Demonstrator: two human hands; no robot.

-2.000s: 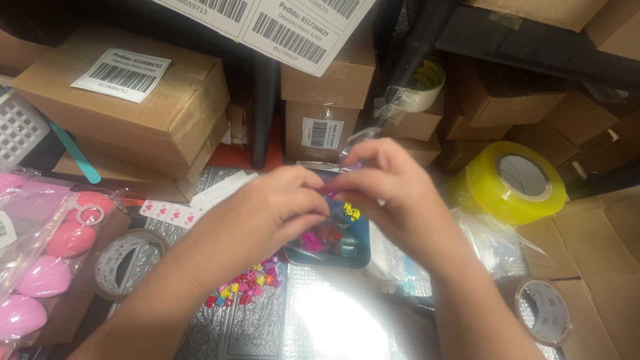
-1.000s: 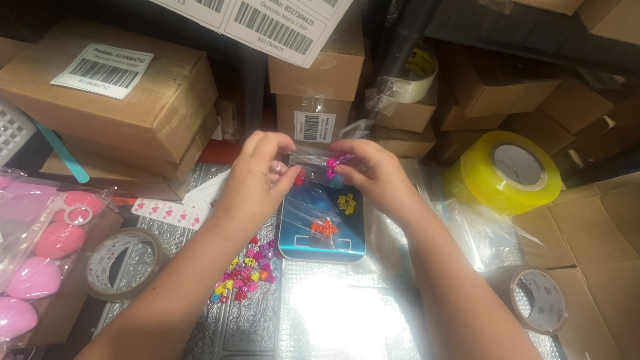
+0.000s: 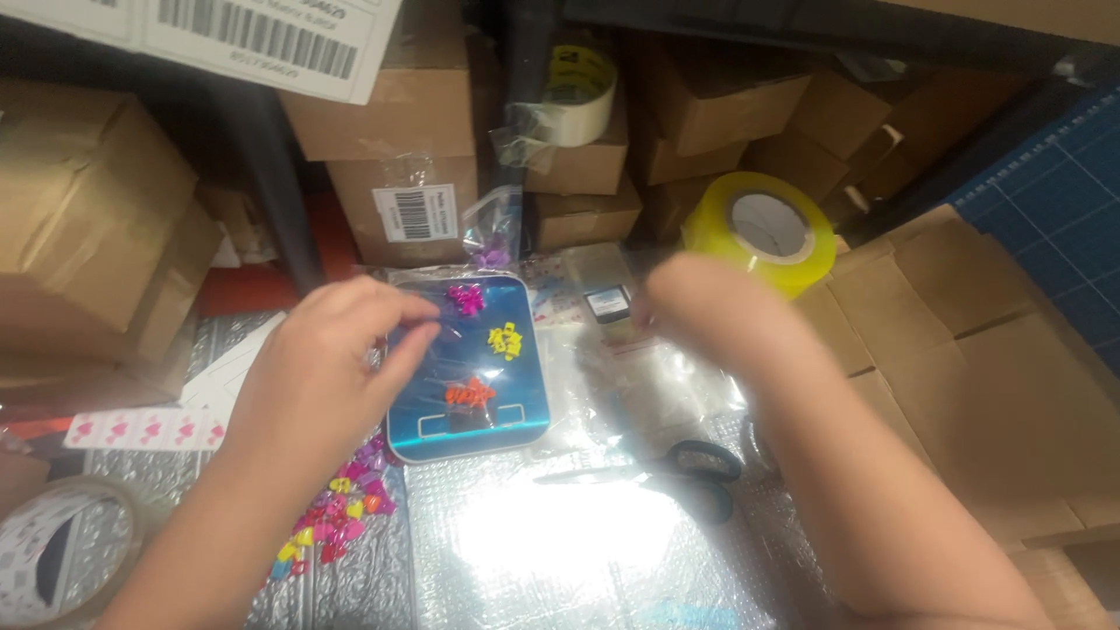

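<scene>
On the foil-like surface lies a blue metal tin lid or tray (image 3: pixel 477 354) bearing small clear bags with magenta beads (image 3: pixel 466 299), yellow beads (image 3: pixel 505 340) and orange beads (image 3: pixel 470 393). My left hand (image 3: pixel 363 337) is over the left edge of the tin, thumb and index finger almost together near the magenta beads; whether they pinch clear plastic is not plain. My right hand (image 3: pixel 691 302) is blurred, to the right of the tin above clear plastic bags (image 3: pixel 652 385); its fingertips are mostly hidden. Loose mixed-colour beads (image 3: pixel 337 516) lie beside the tin at the lower left.
Scissors (image 3: pixel 687 472) lie right of the tin. A yellow tape roll (image 3: pixel 766 229) stands behind my right hand, and another tape roll (image 3: pixel 66 551) lies at lower left. Cardboard boxes (image 3: pixel 411 114) stand behind, by dark shelf posts. Flattened cardboard (image 3: pixel 989 376) is at the right.
My hands were together over the tin and are now apart; my right hand has moved right, over the clear bags. The magenta beads, held up earlier, now lie on the tin. The view has turned right.
</scene>
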